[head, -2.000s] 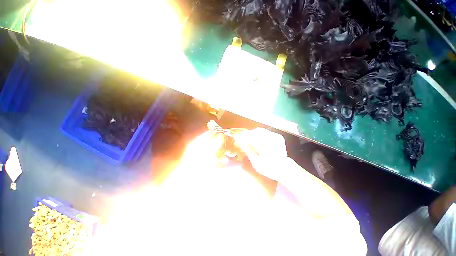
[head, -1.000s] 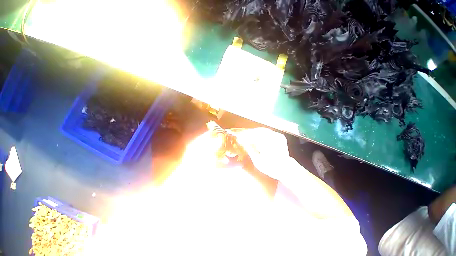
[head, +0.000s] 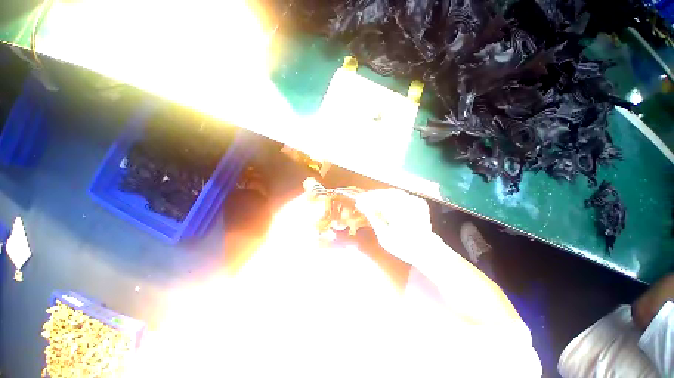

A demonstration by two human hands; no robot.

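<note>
My right hand [head: 399, 221] is bright with glare and holds a small moulded part [head: 341, 212] that looks coppery in this light. My left hand [head: 299, 214] is almost burned out by glare beside the same part, and its fingertips show only faintly at the part's upper left. Both hands are just below the bench edge, in front of the pale work pad [head: 369, 118] with its yellow tape tabs. The part's exact shape and the left fingers' grip are partly lost in the glare.
A heap of black moulded parts [head: 502, 88] lies on the green bench [head: 480, 196], with one separate clump [head: 607, 214] at right. A blue crate with dark contents [head: 137, 218] and a crate of tan pieces [head: 85, 343] stand on the floor. A person's white-clothed limb [head: 610, 351] shows lower right.
The fingers of my right hand have shifted slightly to the right, and the part between the hands shows wider and turned a little. The heap and crates look unchanged.
</note>
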